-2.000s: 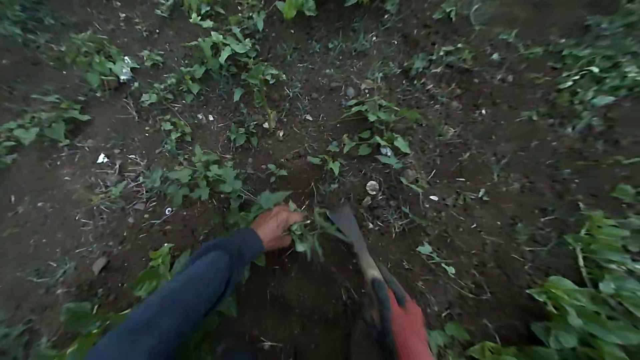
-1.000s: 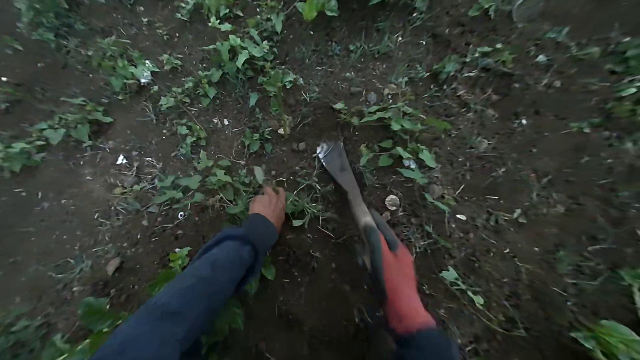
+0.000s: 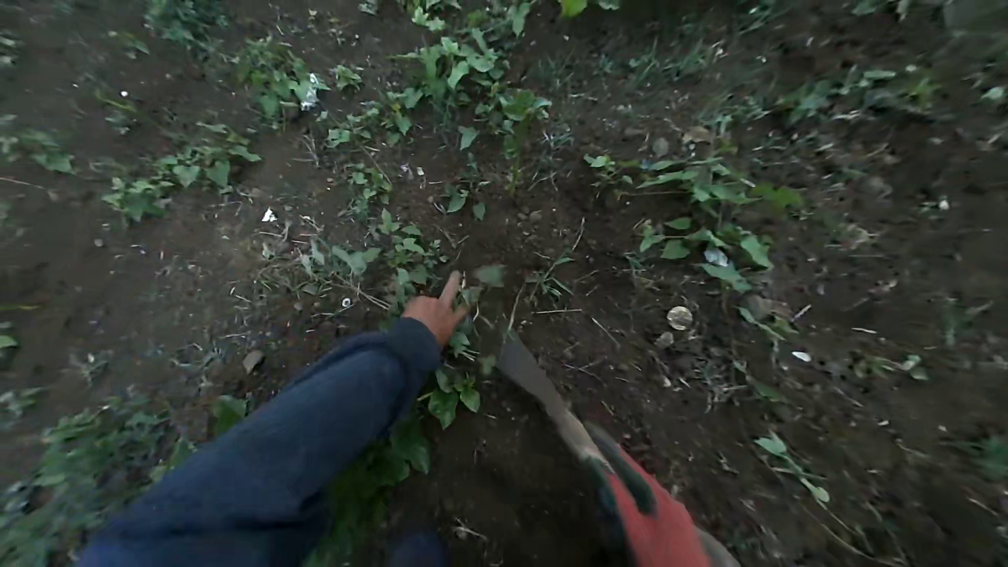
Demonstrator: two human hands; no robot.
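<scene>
My left hand (image 3: 438, 312), bare and in a dark blue sleeve, is low among small leafy plants (image 3: 411, 256), index finger pointing forward. Leaves lie against its fingers, but whether they are gripped cannot be told. My right hand (image 3: 646, 504), in a red and dark glove, is shut on the wooden handle (image 3: 579, 441) of a hand tool with a flat metal blade (image 3: 526, 370). The blade's tip is at the soil, a little right of and nearer than my left hand, beside a thin stem.
Dark soil bears leafy vines ahead at the right (image 3: 709, 189), more plants at the far left (image 3: 189, 169) and low foliage below my left forearm (image 3: 378, 465). A round pale object (image 3: 679, 318) and a small stone (image 3: 253, 361) lie on the ground.
The blade, a second ago further forward and bright at its edge, is now drawn back toward me. My left index finger now extends forward. The glove is lower in view.
</scene>
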